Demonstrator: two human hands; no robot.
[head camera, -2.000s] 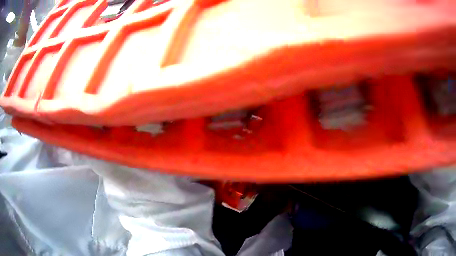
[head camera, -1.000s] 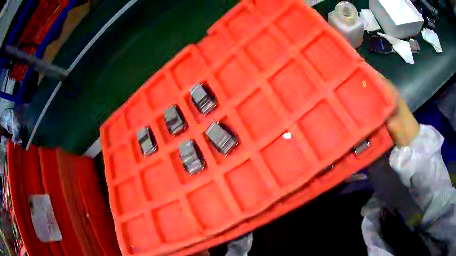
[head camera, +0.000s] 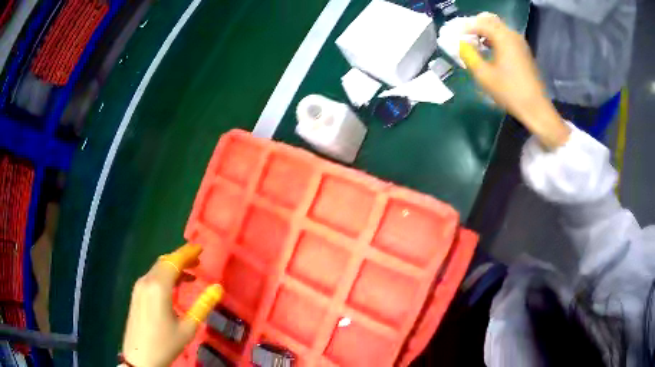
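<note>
A red tray (head camera: 323, 244) with square pockets lies on the green bench, on top of another red tray whose edge shows at the right. Dark grey device housings (head camera: 227, 326) sit in pockets at its lower left. My left hand (head camera: 161, 308), with yellow finger cots, is over the tray's left edge, fingers apart and empty, beside the housings. My right hand (head camera: 503, 68), with a yellow finger cot, is at the upper right with its fingers closed on a white wipe (head camera: 455, 37).
A white bottle (head camera: 332, 127) stands behind the tray. A white box (head camera: 389, 39), paper scraps (head camera: 420, 88) and a round dark part (head camera: 392, 111) lie beyond it. Blue racks with red trays (head camera: 70, 39) are at the left. A grey bag-like thing (head camera: 585, 50) is at the upper right.
The trays, held raised and tilted before, now lie on the bench. My right hand has left the tray's edge and taken hold of the wipe. My left hand has come into view.
</note>
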